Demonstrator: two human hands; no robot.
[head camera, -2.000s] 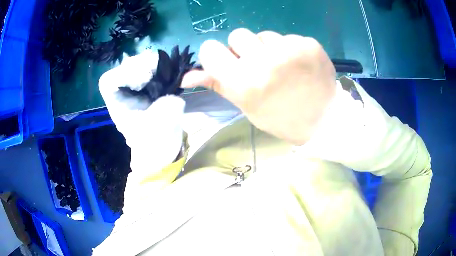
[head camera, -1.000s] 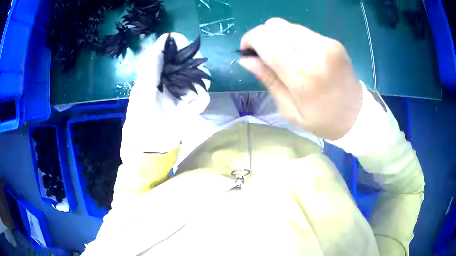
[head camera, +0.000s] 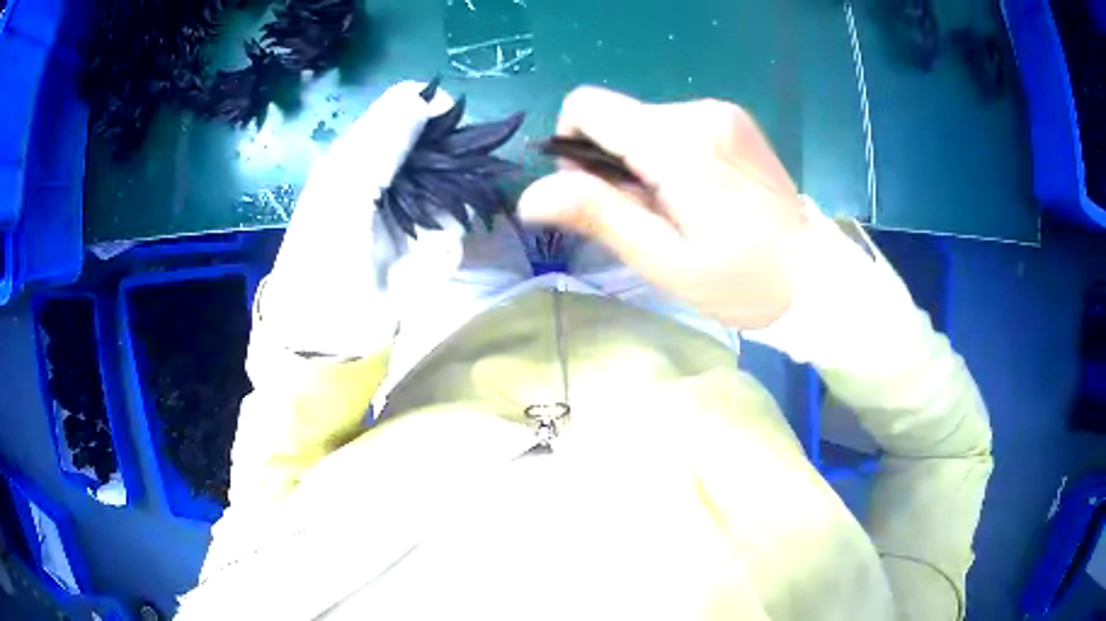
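My left hand (head camera: 406, 182), in a white glove, holds a black spiky part (head camera: 451, 170) with its curved points towards the right. My right hand (head camera: 685, 200) is bare and blurred, just right of the part. It is closed on a slim dark tool (head camera: 594, 158), seemingly a knife, whose front end points left towards the spikes. Whether the tip touches the part cannot be told. Both hands are above the bench's near edge.
A heap of black spiky parts (head camera: 152, 73) lies at the left of the green bench mat (head camera: 679, 49). A few dark parts (head camera: 918, 30) lie at the far right. Blue bins (head camera: 1053, 109) stand at both sides, with filled bins (head camera: 182, 376) below left.
My left hand has turned the spiky part so its spikes face right. My right hand moved away to the right, then partly back, and more of the dark tool shows in its fingers.
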